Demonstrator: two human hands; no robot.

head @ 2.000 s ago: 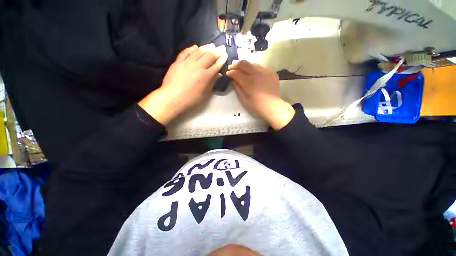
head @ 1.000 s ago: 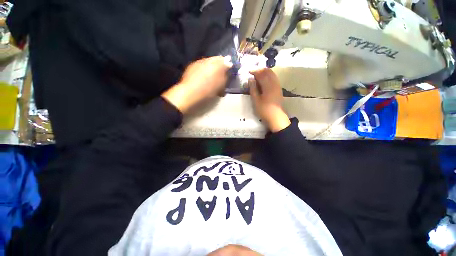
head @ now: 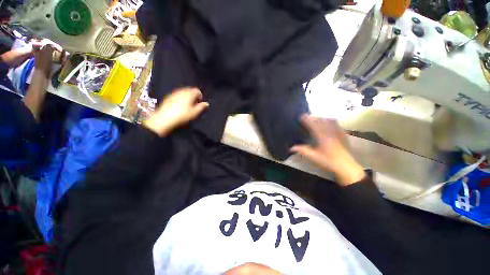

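Note:
A large black garment [head: 236,59] lies on the white machine table left of the sewing machine [head: 397,64], with one narrow flap hanging to the table's front edge. My left hand [head: 180,109] is on the garment's left part, fingers curled; whether it grips cloth cannot be told. My right hand [head: 328,144] is at the flap's right edge, slightly blurred, thumb and fingers apart. The presser foot area [head: 352,83] is right of the cloth; I cannot make out any cloth under it.
A blue bin [head: 468,196] with white pieces stands at the right, a pale tape beside it. At left are a yellow bin [head: 117,81], a second machine with a green wheel [head: 73,16], and another person's hands [head: 43,59]. Blue cloth [head: 80,161] hangs below.
The view has turned left. The garment has come away from the needle area and is spread before me. My hands have moved apart, the left one to the garment's left part.

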